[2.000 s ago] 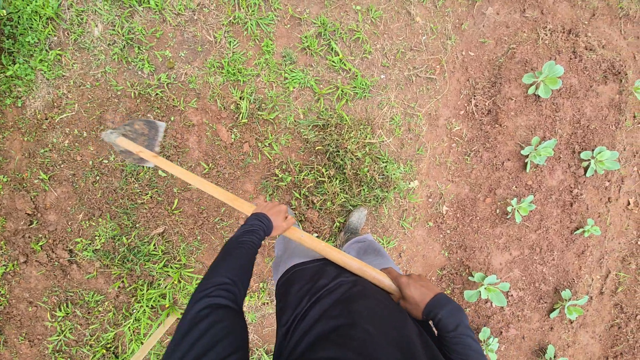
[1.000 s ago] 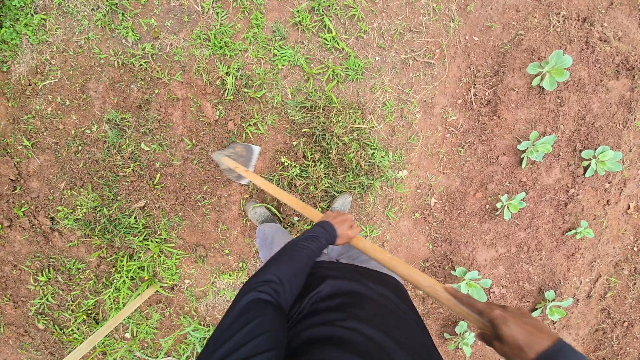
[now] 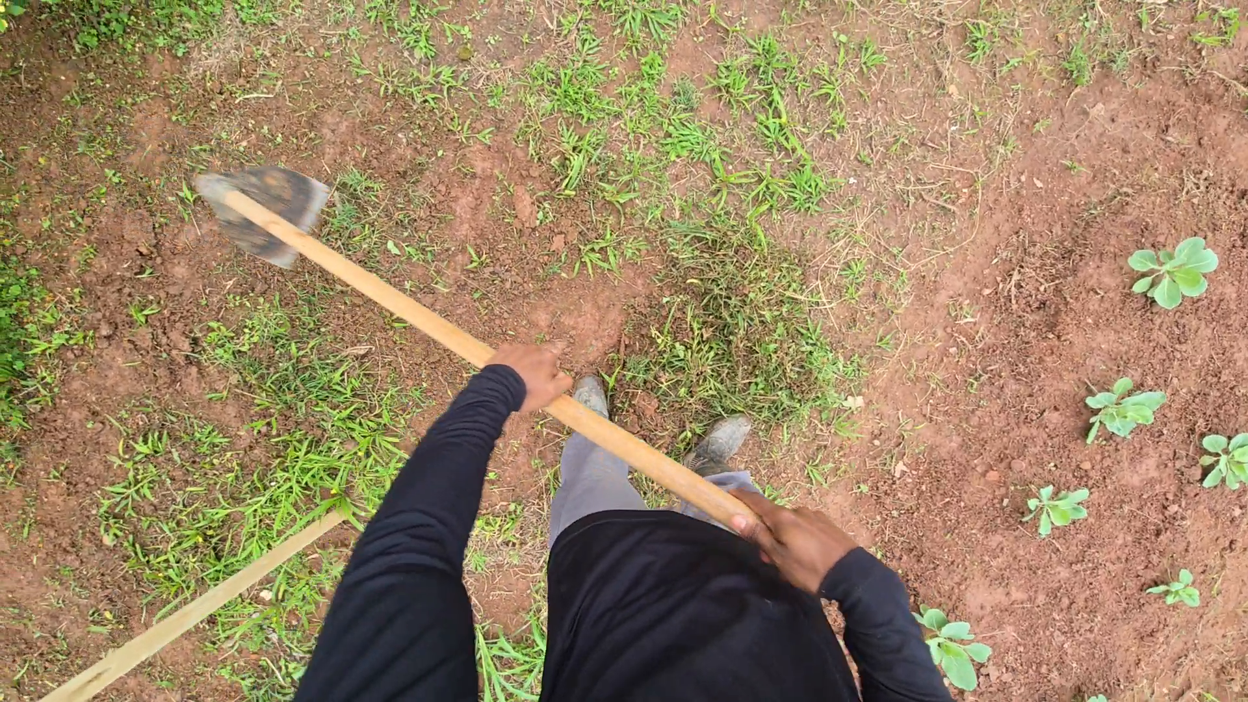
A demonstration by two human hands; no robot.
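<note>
A hoe with a long wooden handle [image 3: 419, 319] slants across the view from upper left to lower right. Its metal blade [image 3: 265, 213], blurred, is over bare soil and sparse grass at the upper left. My left hand [image 3: 533, 374] is closed around the middle of the handle. Near the handle's lower end, my right hand [image 3: 795, 538] grips it in front of my body. A heap of cut grass and weeds [image 3: 746, 327] lies on the soil, just beyond my shoes, to the right of the hoe.
Several leafy seedlings [image 3: 1173, 273] grow in the reddish soil on the right. A pale wooden pole [image 3: 200, 609] lies across grass at the lower left. My shoes [image 3: 720, 444] stand below the weed heap. Denser green plants [image 3: 19, 341] edge the far left.
From one second ago, the hoe blade has moved left, away from my feet and the weed heap. My right hand has come from the lower right back to my body, still on the handle.
</note>
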